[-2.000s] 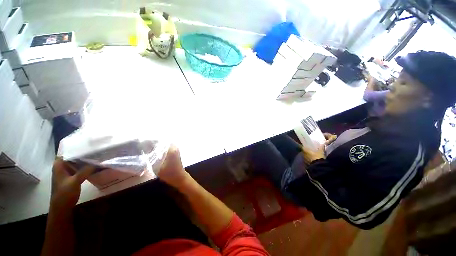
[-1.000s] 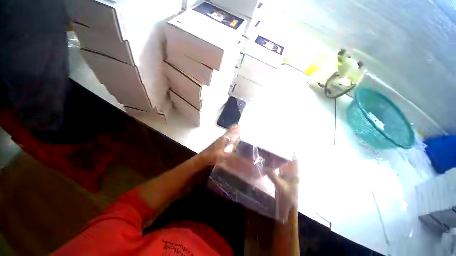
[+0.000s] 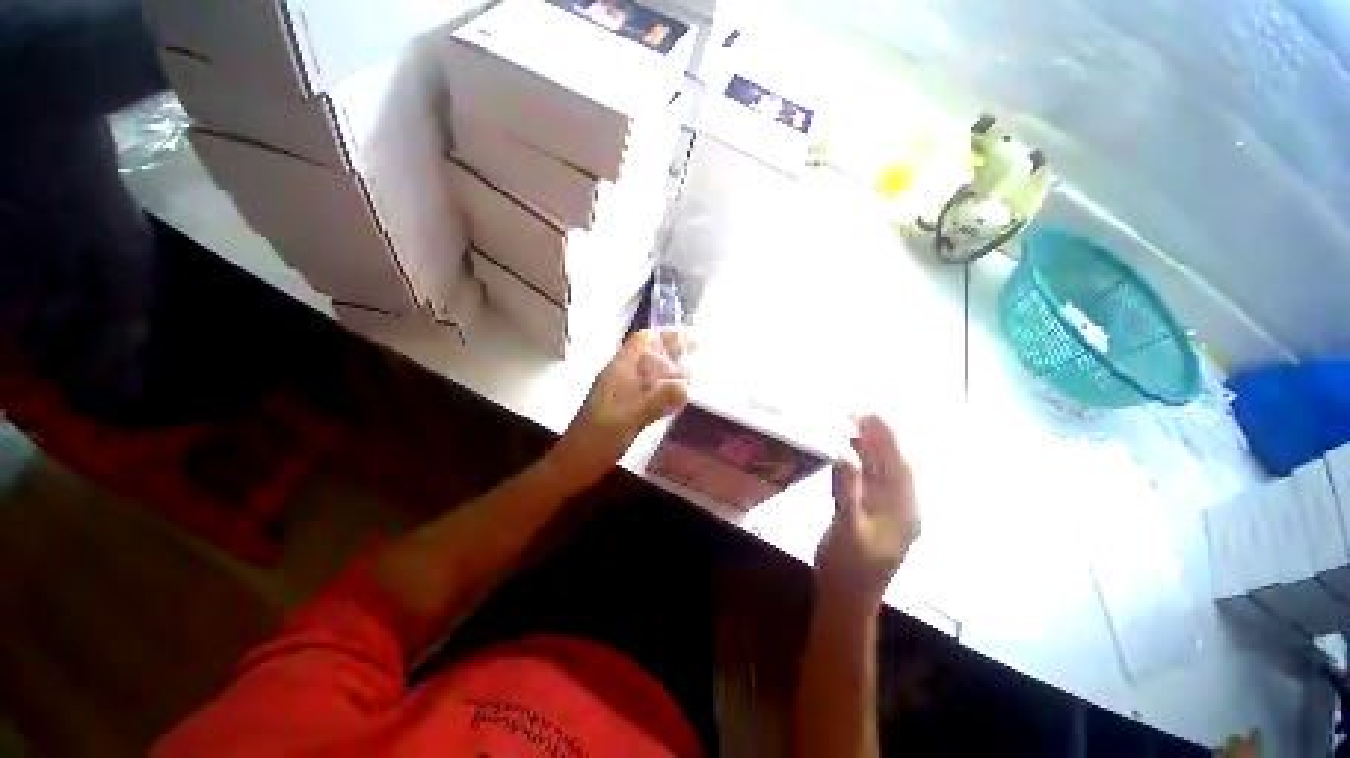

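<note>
A white product box lies at the table's front edge, its side with a dark pinkish picture panel facing me. Its top blends into the glare. My left hand is at the box's left end, with fingertips closed on shiny clear film that sticks up beyond them. How far the film covers the box cannot be told. My right hand is by the box's right end, fingers raised and slightly apart, holding nothing visible.
White box stacks stand at the left, with a dark phone partly hidden near my left hand. A teal mesh basket with white pieces, a pale yellow-green bag and a blue heap are at the back right. More boxes stand right. A dark-clothed person is far left.
The view has swung left from the co-worker to the box stacks. The box, earlier held in both hands in shiny film, now rests at the table edge. My right hand has come off it.
</note>
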